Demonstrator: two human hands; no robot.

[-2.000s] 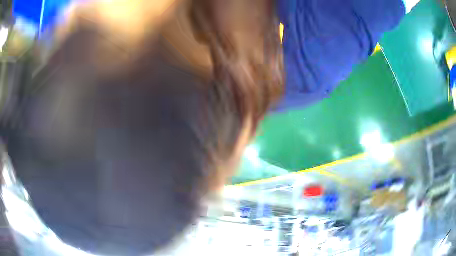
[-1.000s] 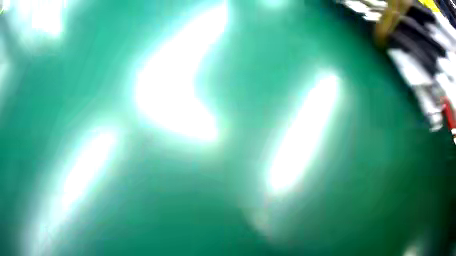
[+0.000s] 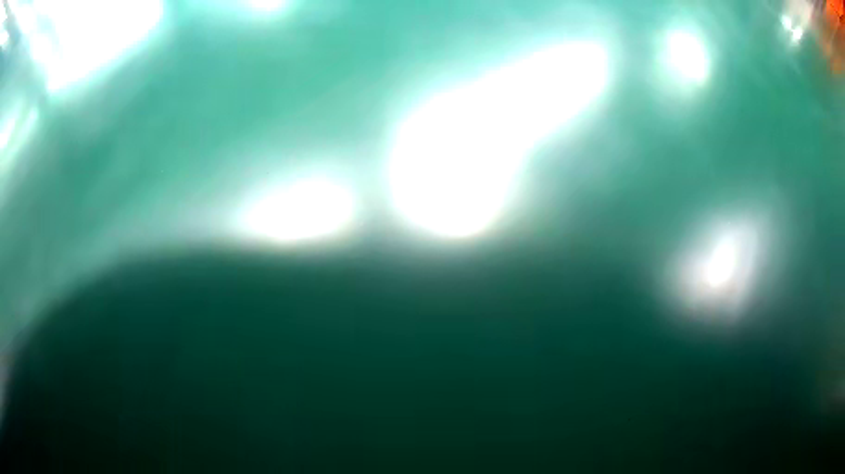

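Neither of my hands is in view. A glossy green table top (image 3: 278,102) fills almost the whole head view, very close and blurred. Bright white light reflections lie across its upper half. A dark shadow covers the lower half of the surface. No work piece can be made out in front of me.
A blurred orange thing (image 3: 836,28) is cut off by the top right corner, with a small shiny patch beside it. What it is cannot be told. Bright white glare sits at the top left corner.
The black-and-white items at the upper right are gone from view and an orange thing shows in that corner. The reflections have shifted, and a dark shadow now covers the lower half.
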